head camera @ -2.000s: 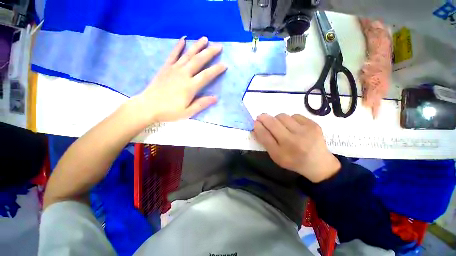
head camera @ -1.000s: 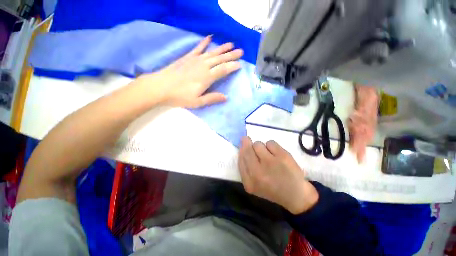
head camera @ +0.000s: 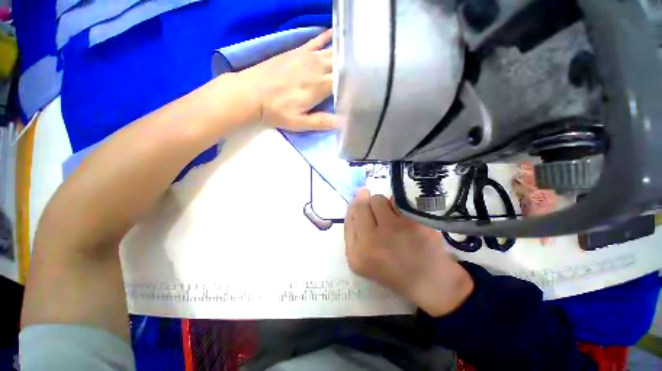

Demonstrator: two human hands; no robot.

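Note:
The pale blue facing (head camera: 320, 148) lies by the sewing machine head (head camera: 421, 80), which hides much of it. A folded or rolled pale part shows above my left forearm, over the bright blue panel (head camera: 145, 94). My left hand (head camera: 297, 90) lies on the cloth with its fingers apart, fingertips partly behind the machine head. My right hand (head camera: 388, 239) has its fingertips closed at the corner of the facing, just below the needle area. The needle itself is hidden or too small to tell.
Black-handled shears (head camera: 483, 210) lie right of my right hand, partly behind the machine. A pink fuzzy strip (head camera: 533, 190) and a dark phone (head camera: 617, 233) are further right. Pale blue pieces (head camera: 116, 20) lie at the far left. A red basket (head camera: 218, 346) is below the table edge.
The view has moved closer to the machine head, which now covers more. The facing has turned and shifted under the machine, its left part now folded over. Both hands remain on the cloth.

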